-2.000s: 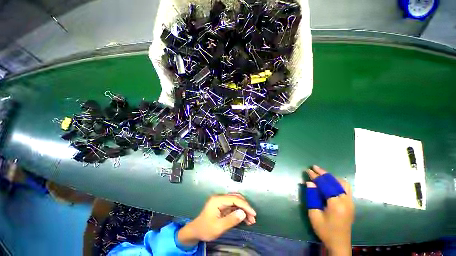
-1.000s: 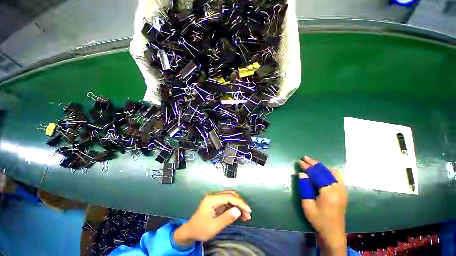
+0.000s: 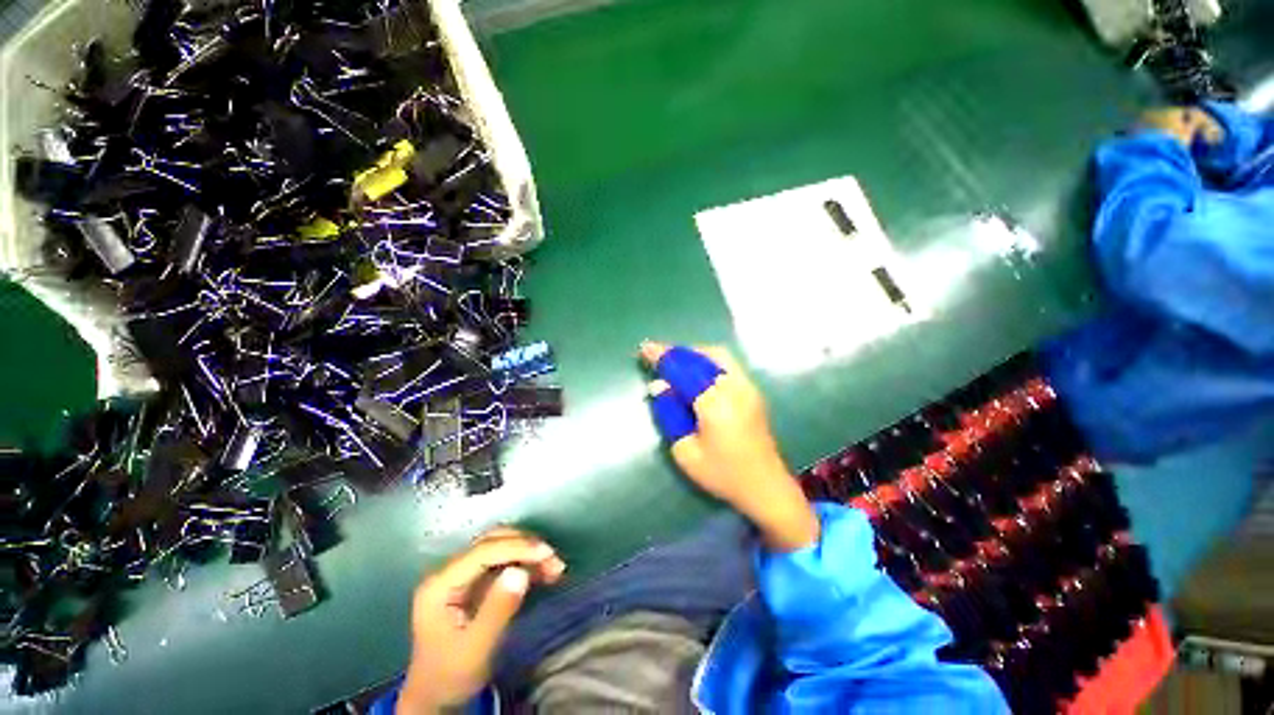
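A large heap of black binder clips with silver wire handles [image 3: 210,335] lies at the left, spilling out of a cream-edged bin [image 3: 506,154]. A few clips are yellow [image 3: 384,173] and one is light blue [image 3: 524,359]. My left hand [image 3: 468,615] is at the bench's front edge below the heap, fingers curled towards the thumb; whether it holds anything small is unclear. My right hand [image 3: 727,426], with blue wraps on two fingers, rests palm down on the bench right of the heap. Its fingers are slightly apart and no object shows in it.
A white sheet [image 3: 782,286] bearing two short dark items lies on the green bench [image 3: 601,126]. A red tray [image 3: 1139,664] with dense black rows is beside my right forearm. Another person's blue sleeve [image 3: 1174,238] and hand [image 3: 1190,126] are at the upper right.
The view has swung right, so the heap and sheet appear further left, and the filled red tray and other person now show. My hands keep nearly the same pose.
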